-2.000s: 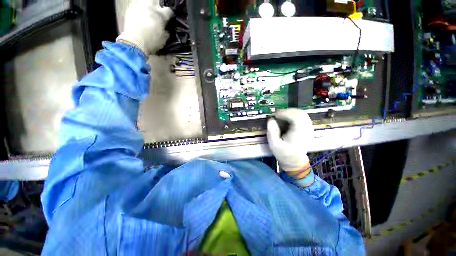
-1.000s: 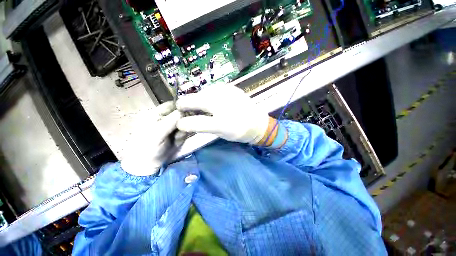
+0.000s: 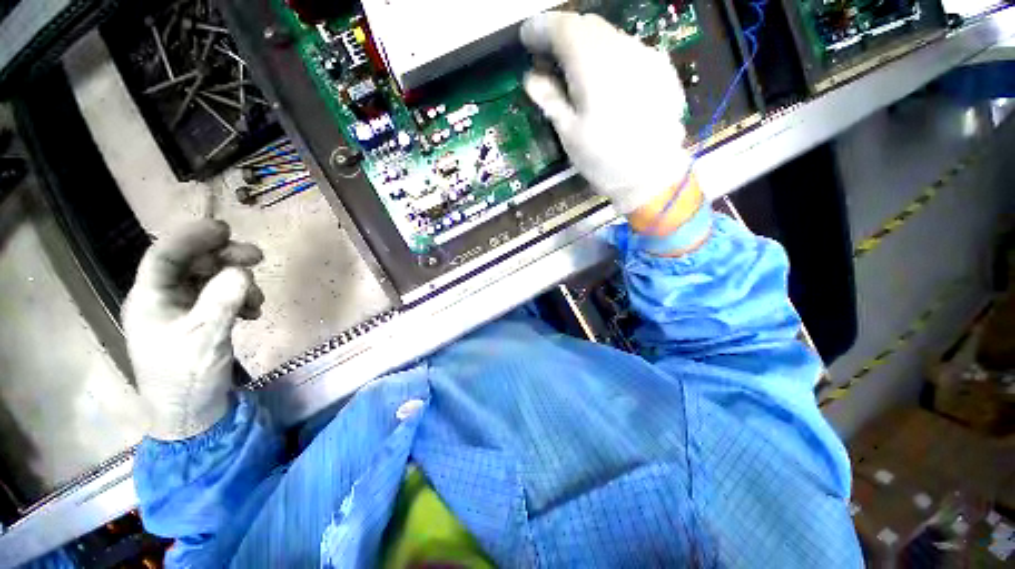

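Note:
The green circuit board [image 3: 445,161] lies in its dark carrier [image 3: 367,228], with the pale plain heatsink [image 3: 445,33] across it. My right hand [image 3: 623,111], in a white knit glove, is over the board at the heatsink's right part, fingers bent down and thumb apart; whatever lies under the fingertips is hidden. My left hand [image 3: 189,322], also gloved, is over the pale plate left of the carrier, fingers loosely curled and apart, with nothing visible in it. A black tray [image 3: 184,100] of thin grey pins stands beyond it.
Several loose pins with coloured ends [image 3: 278,176] lie beside the tray. The silver conveyor rail [image 3: 479,283] and its chain run before my body. Another board [image 3: 863,28] is at the upper right. A blue cord [image 3: 740,72] runs from my right wrist across the carrier.
My hands were together at the board's near left corner and are now apart. The right moved up and right over the board, the left moved left over the plate.

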